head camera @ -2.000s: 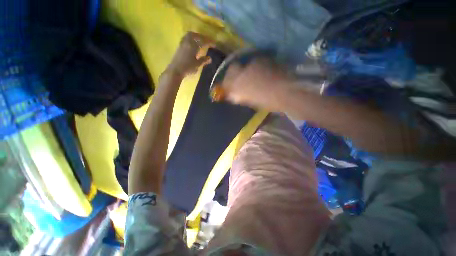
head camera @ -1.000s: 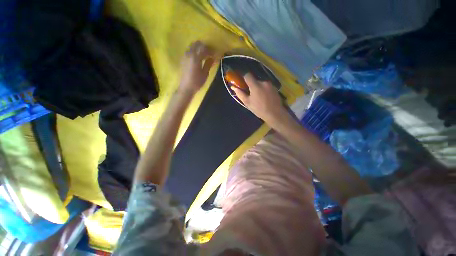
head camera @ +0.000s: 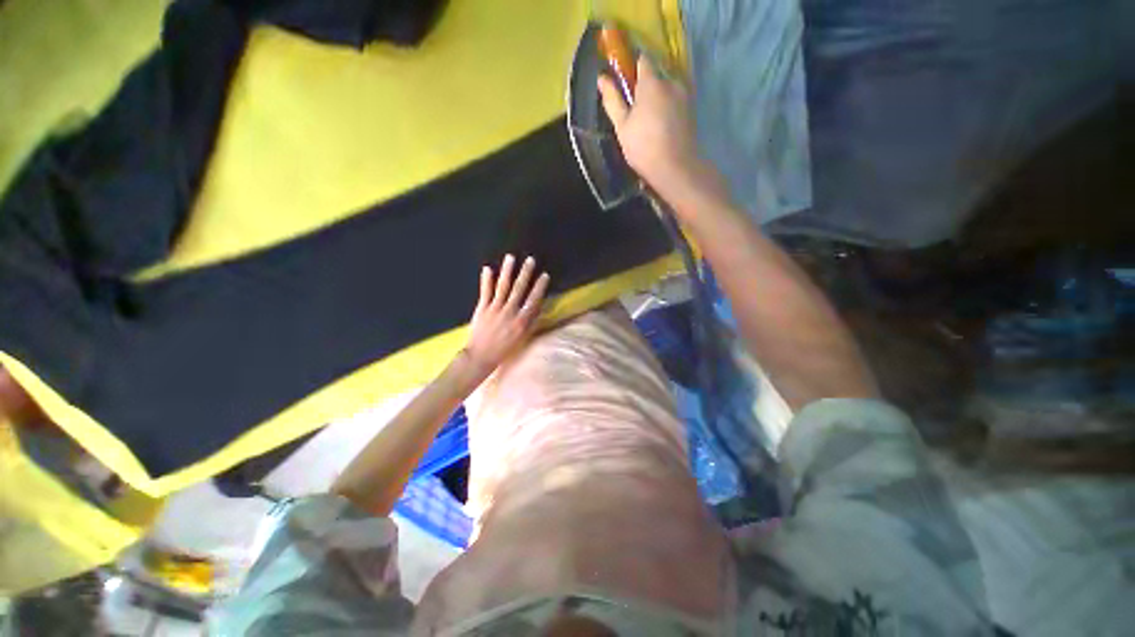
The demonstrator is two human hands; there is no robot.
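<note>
Black trousers or leggings [head camera: 361, 274] lie across the yellow table cover [head camera: 317, 106], one long leg flat near the front edge and another part bunched at the left. My right hand [head camera: 656, 122] holds the orange-brown handle of the steam iron [head camera: 595, 147], whose pointed plate is at the right end of the black leg. I cannot tell if the iron presses on the cloth. My left hand [head camera: 504, 314] rests with fingers spread on the leg's near edge, holding nothing.
Grey-blue cloth [head camera: 747, 106] lies at the table's right end. A dark cord trails from the iron down over the near edge. A blue plastic crate [head camera: 436, 508] is below the table near my apron. Clear blue plastic [head camera: 712, 467] is low on the right.
The view has turned, so the black leg now runs across the picture. My left hand has opened flat on the cloth nearer to me. The iron stays in my right hand, its tip pointing another way.
</note>
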